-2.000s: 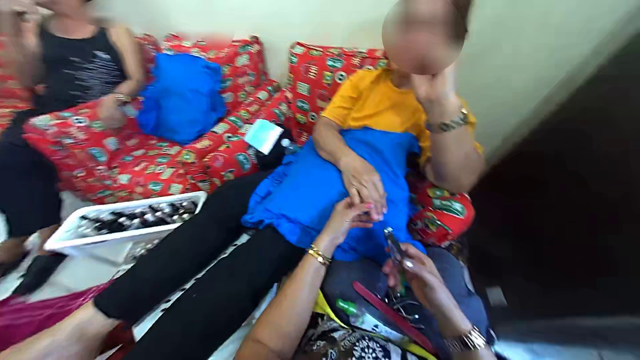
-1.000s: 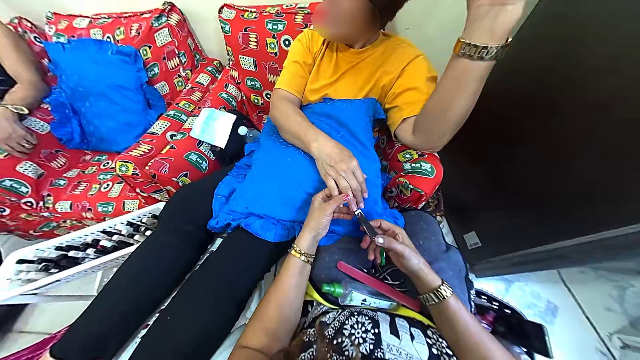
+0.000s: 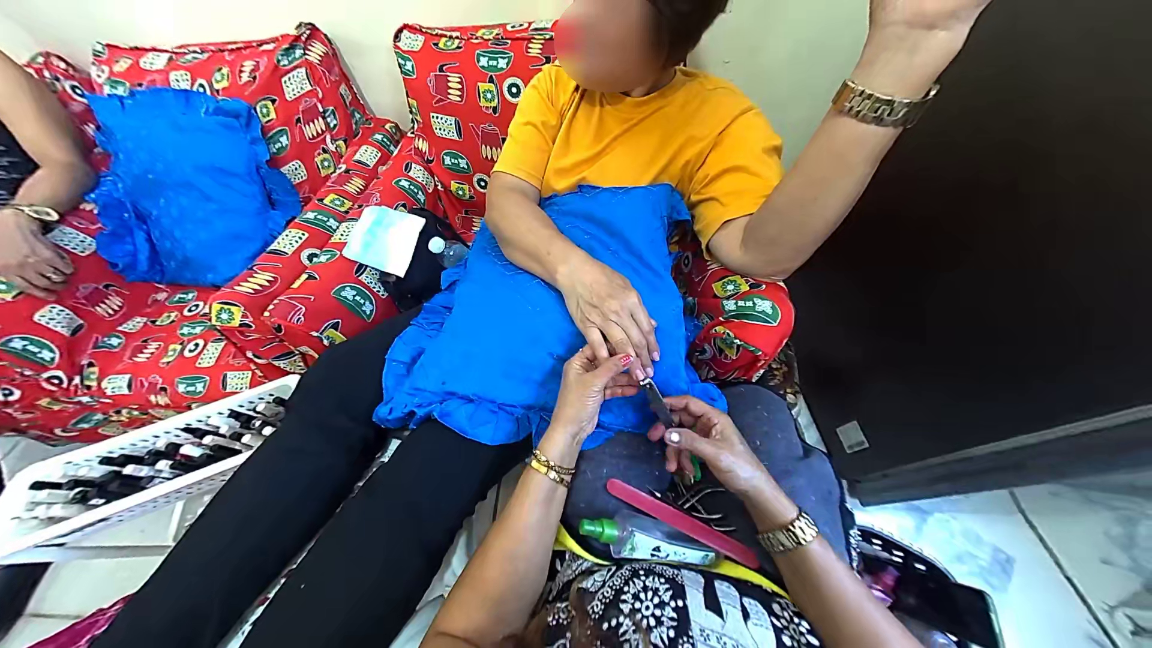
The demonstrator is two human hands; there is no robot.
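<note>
My left hand (image 3: 589, 387), with gold bracelets at the wrist, grips the fingertips of a seated person's hand (image 3: 607, 310). That hand rests on a blue ruffled pillow (image 3: 504, 333) across the person's lap. In my right hand (image 3: 706, 436) is a slim dark metal nail tool (image 3: 658, 405), its tip touching or very close to one of the held fingertips. Whether it is a nipper or a pusher cannot be told. On my lap lie a pink nail file (image 3: 679, 522), a clear bottle with a green cap (image 3: 652, 540) and several metal tools (image 3: 706, 504) beneath my right hand.
A white basket (image 3: 153, 490) of nail polish bottles stands at the left. Another person's arm (image 3: 40, 180) rests beside a second blue pillow (image 3: 184, 184) on the red patterned sofa (image 3: 135, 333). A dark basket (image 3: 927, 585) sits at lower right, near a dark panel (image 3: 981, 297).
The seated person's other hand, near the face two seconds ago, is now raised out to the right. My hands stay at the held fingertips. The view has shifted and come closer.
</note>
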